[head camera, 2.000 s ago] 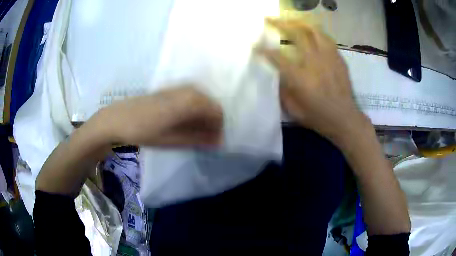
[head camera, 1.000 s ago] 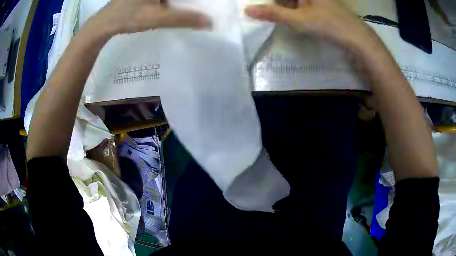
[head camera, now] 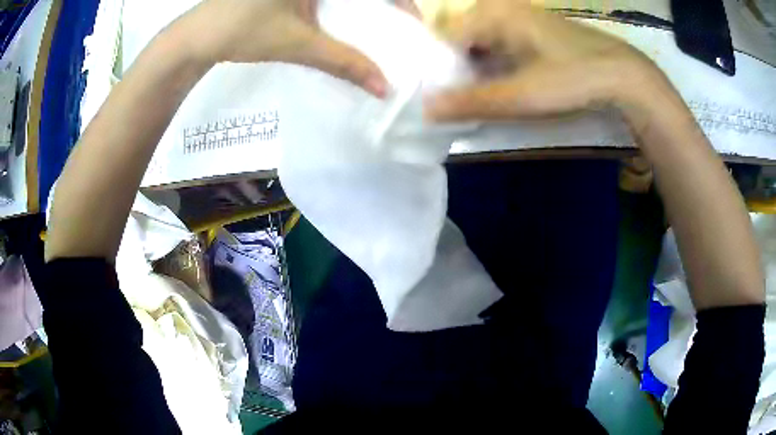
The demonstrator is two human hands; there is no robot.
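Observation:
A white cloth piece (head camera: 366, 187) hangs from both my hands over the front edge of the table, its lower corner over my dark-clothed lap. My left hand (head camera: 289, 38) pinches the cloth at the top of the picture, its thumb pointing right; its upper part is cut off by the edge. My right hand (head camera: 527, 72) holds the cloth from the right, thumb towards the left one; it is blurred. The cloth is bunched between the two thumbs. The needle area is not visible.
The white table (head camera: 230, 157) has a printed ruler along its front. A black flat object (head camera: 704, 34) lies at upper right. White and cream cloth (head camera: 183, 331) is heaped at lower left, more white cloth (head camera: 681, 289) at right. A printed bag (head camera: 264, 314) is below the table.
From two seconds ago, both hands have moved up, the left clearly away from the lap. Since one second ago, the cloth has bunched between the thumbs and its lower end has risen slightly.

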